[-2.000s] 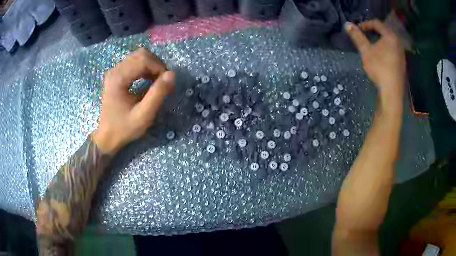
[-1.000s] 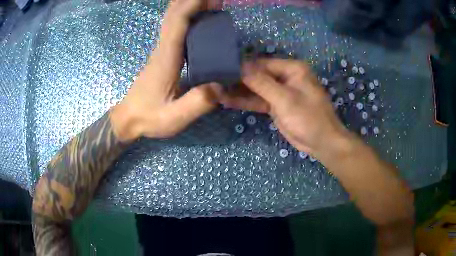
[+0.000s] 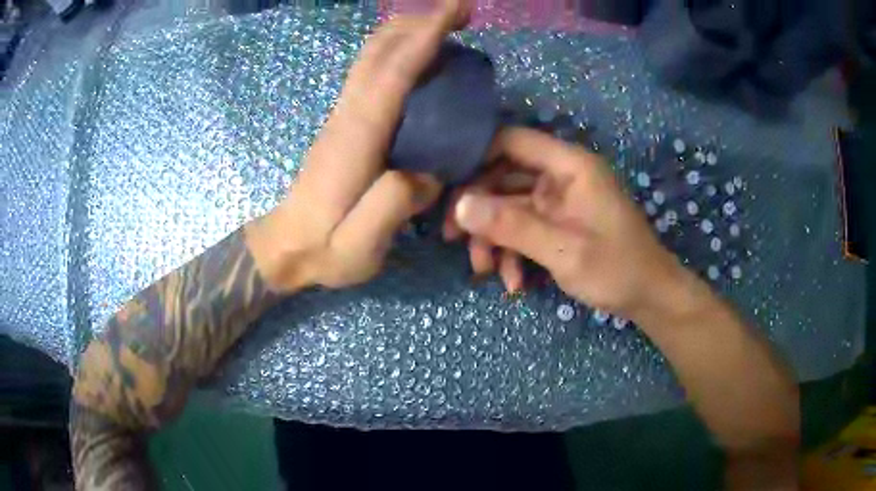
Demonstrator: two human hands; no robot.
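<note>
A dark grey housing [image 3: 446, 117] is held above the bubble wrap, a little left of the middle, its smooth outer face towards me. My left hand [image 3: 357, 182] grips it from the left, fingers along its far side and thumb at its near edge. My right hand [image 3: 567, 225] is at its lower right, fingers curled and thumb against the fingers. Whether the right fingers hold a small part or touch the housing is hidden. Small knobs with pale round tops [image 3: 693, 178] lie loose to the right, partly covered by my right hand and forearm.
Bubble wrap [image 3: 384, 364] covers the bench and glares at left. A pink sheet [image 3: 557, 15] lies at the far edge. Dark housings [image 3: 740, 43] lie blurred at the far right. A dark item with an orange edge [image 3: 847, 197] is at the right edge.
Both hands came together; my left hand now holds a housing. Since one second ago the housing has turned and shifted right, and my right hand has moved slightly down and right.
</note>
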